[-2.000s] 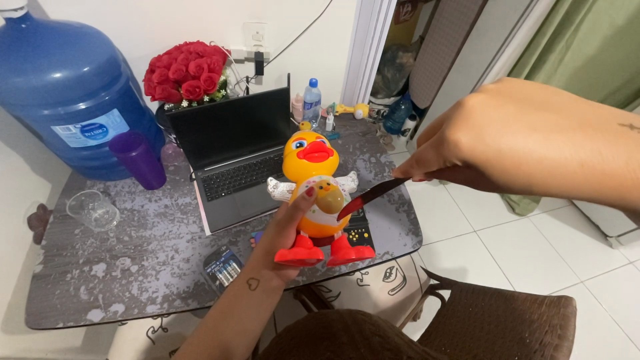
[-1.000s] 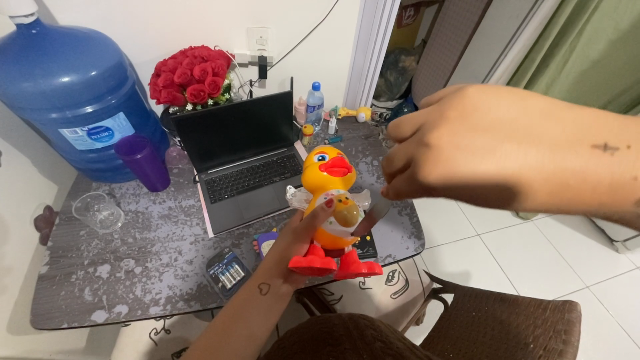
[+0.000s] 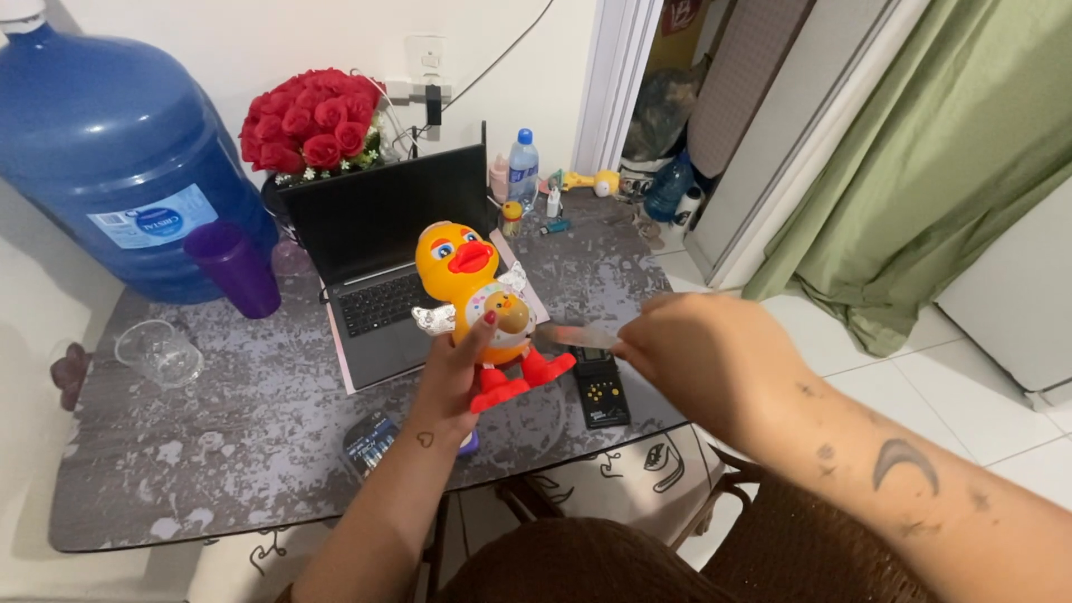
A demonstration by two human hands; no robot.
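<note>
A yellow plastic toy duck [image 3: 456,280] with red feet, silvery wings and a chick picture on its belly is held up over the table in my left hand [image 3: 461,364], the thumb across its belly. My right hand [image 3: 699,356] grips the end of a knife [image 3: 582,337], whose blurred blade points left toward the duck's lower belly. Whether the tip touches the duck cannot be told. Under the knife, a black handheld game [image 3: 601,394] with yellow buttons lies on the table.
Behind the duck stands an open laptop [image 3: 389,218]. The patterned table [image 3: 251,452] also bears a purple cup [image 3: 234,272], a clear glass [image 3: 163,356], a battery pack [image 3: 373,444], a small water bottle [image 3: 523,167] and red roses [image 3: 310,121]. A large blue water jug [image 3: 126,151] stands left, a brown chair [image 3: 804,536] lower right.
The duck now leans left, and its head is lower and further left in view. My right hand has lowered from beside the duck's head to beside its belly, with the knife now plainly visible.
</note>
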